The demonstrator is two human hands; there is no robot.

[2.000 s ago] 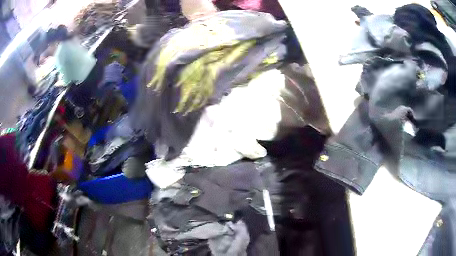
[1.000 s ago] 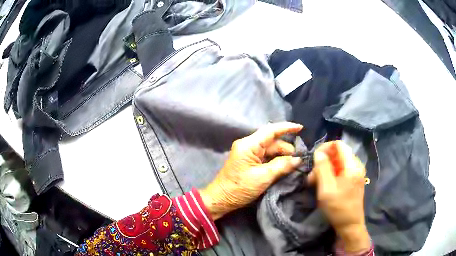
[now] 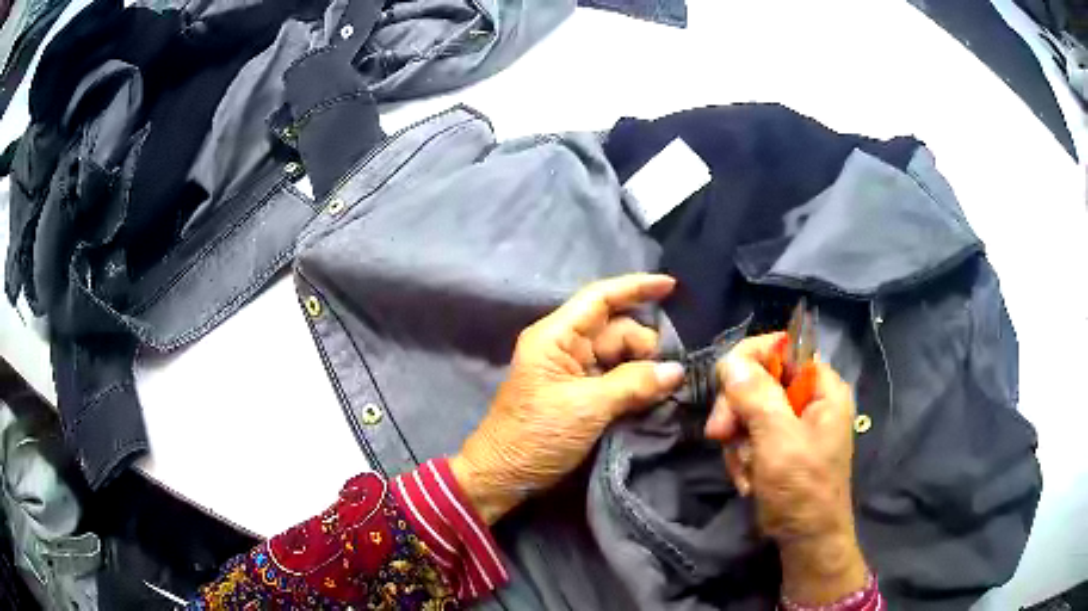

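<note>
A black and grey denim jacket lies spread out with its paler grey inside up and gold buttons along its front edge. My left hand pinches a small dark seam or tab of the jacket between thumb and finger. My right hand pinches the same dark piece from the right and also holds orange-handled thread snips, blades pointing up. The exact seam part between my fingers is partly hidden.
The jacket lies on a white-topped table. A white tag lies on its dark inside. Another dark jacket lies at the left. More garments show below the table's lower-left edge.
Two seconds ago the view showed piled garments and no clear hands. Since one second ago, both hands and the jacket sit slightly further left in view, and the snips show more clearly.
</note>
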